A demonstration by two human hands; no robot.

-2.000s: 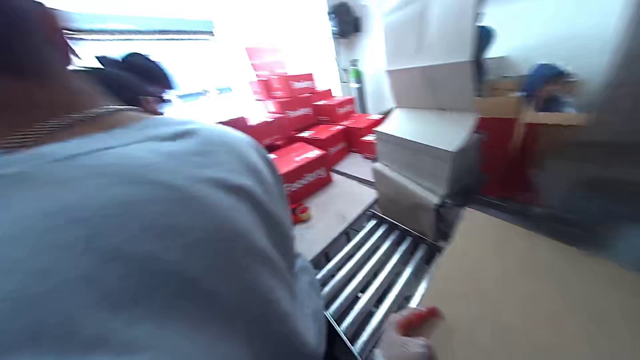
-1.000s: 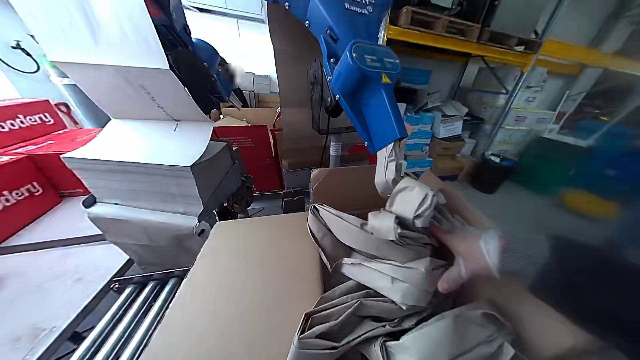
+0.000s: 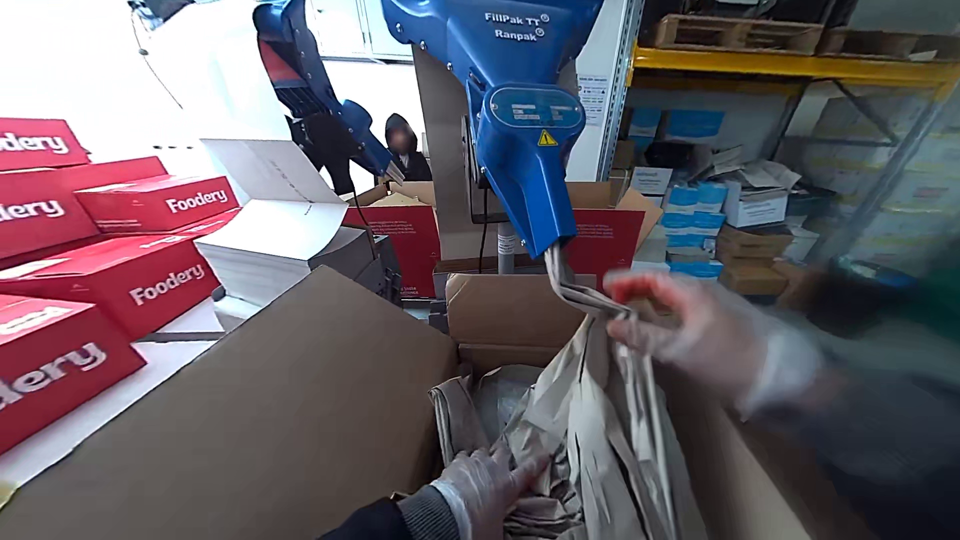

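Note:
Crumpled brown packing paper point(image 3: 577, 420) fills much of an open cardboard box point(image 3: 517, 307). A twisted strand of this paper runs up to the nozzle of a blue Ranpak FillPak TT paper dispenser point(image 3: 529, 120). My left hand point(image 3: 491, 487), in a clear glove, rests on the paper inside the box, fingers spread. Gloved and blurred, my right hand point(image 3: 675, 322) is at the strand just below the nozzle, thumb and fingertips around it; how firmly it grips does not show. Clear plastic wrapping point(image 3: 502, 394) shows partly under the paper.
Red boxes point(image 3: 165, 277) are stacked at the left, beside a pile of fanfold paper point(image 3: 259, 259). A second blue dispenser point(image 3: 300, 82) and a person point(image 3: 406, 150) are behind, near red cartons point(image 3: 409, 251). Shelving with a yellow beam point(image 3: 750, 66) stands at the right.
The view has swung right from the roller conveyor and co-worker. Since one second ago, my right hand has moved up to the strand below the nozzle, and my left hand has come into view.

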